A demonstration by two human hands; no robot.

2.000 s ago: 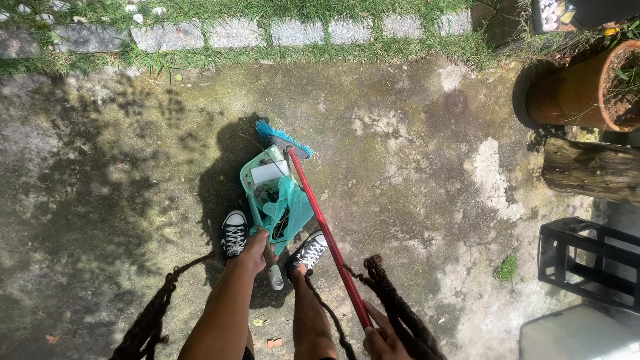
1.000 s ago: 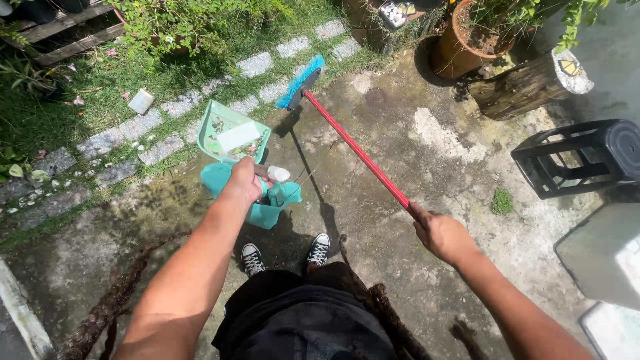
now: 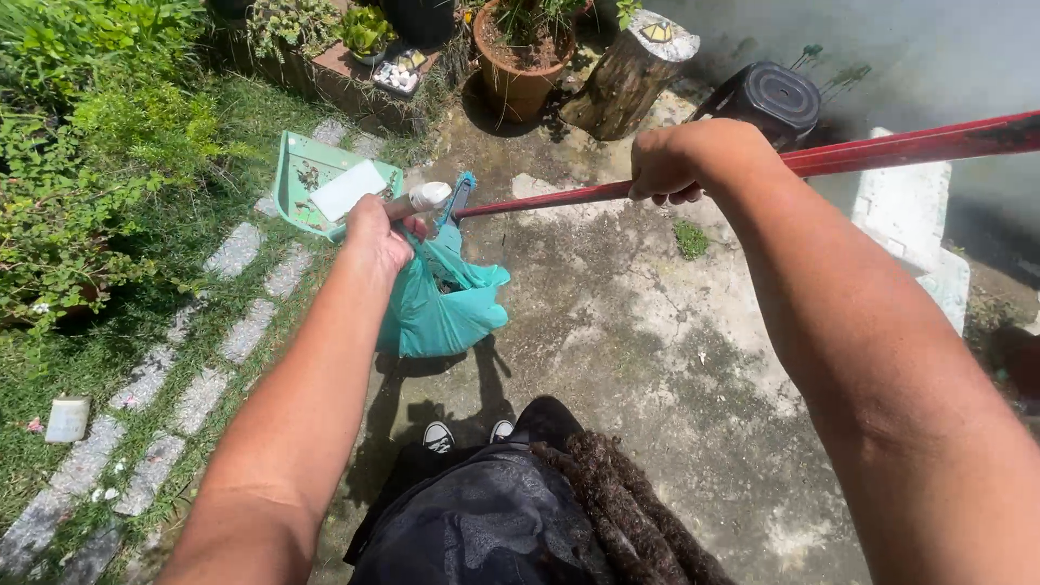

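My left hand is closed on the short handle of a pale green dustpan, which holds bits of debris and a white rectangular piece. From the same hand hangs a teal plastic bag, partly open, its contents mostly hidden. My right hand grips the red handle of a broom. The broom's head with blue bristles shows just beyond the bag, near the dustpan's handle end; whether they touch, I cannot tell.
Stone pavers and grass run along the left. Ahead stand a terracotta pot, a tree-stump section and a black plastic stool. A white container lies on the grass. Concrete ground stretches around my feet.
The broom has swung from pointing away toward the pavers to lying crosswise, its head now close to the bag. My right hand has moved forward. The view has turned toward the pots.
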